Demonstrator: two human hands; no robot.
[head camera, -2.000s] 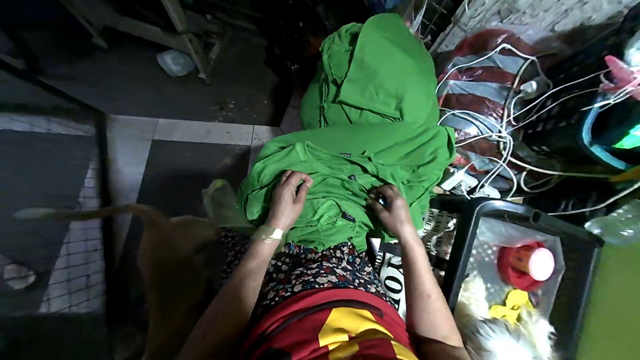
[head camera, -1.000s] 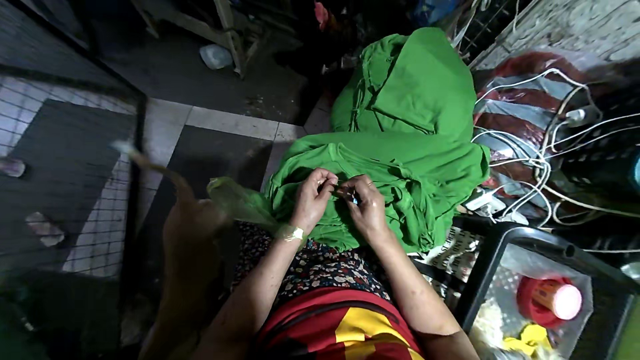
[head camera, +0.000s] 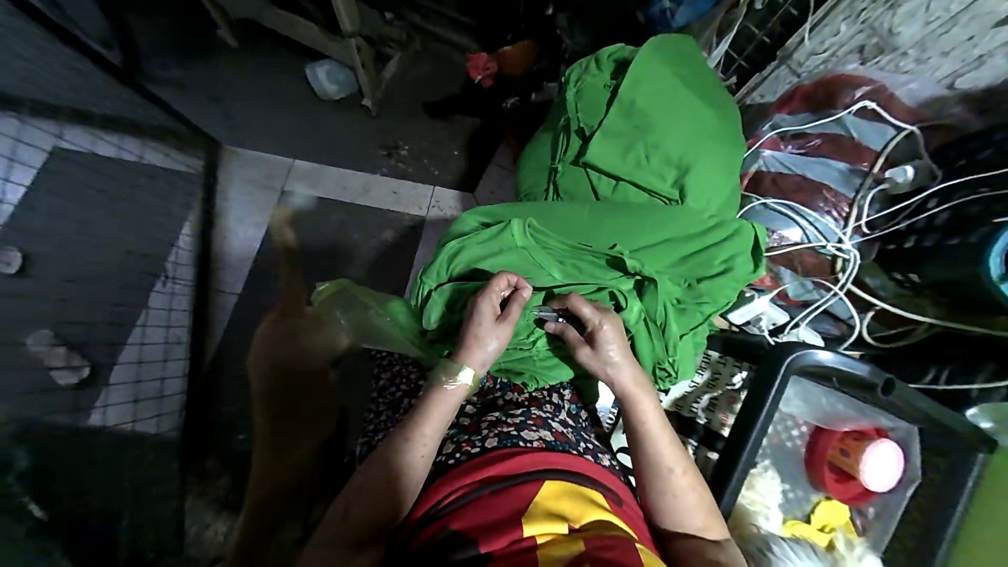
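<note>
Green cloth garments (head camera: 551, 236) lie bunched over my lap, with more folded green cloth (head camera: 669, 118) piled beyond them. My left hand (head camera: 496, 315) is over the garment, thumb and fingertips pinched together; whether a bit of cloth or thread is between them is too small to tell. Close to its right, my right hand (head camera: 591, 335) holds a small tool with a metal tip (head camera: 549, 315), perhaps thread snips, pointing toward the left hand. A clear band circles my left wrist. A translucent plastic bag (head camera: 366, 315) touches the garment's left side.
A tan dog (head camera: 291, 386) stands at my left beside a wire mesh panel (head camera: 206, 260). On the right are a black tray (head camera: 764, 417) with a red and orange container (head camera: 846, 461), tangled white cables (head camera: 846, 252) and a striped bundle (head camera: 803, 157). A rooster (head camera: 500, 64) is beyond.
My hands were apart two seconds ago and have come close together over the garment. The dog's tail has swung from pointing left to pointing away from me.
</note>
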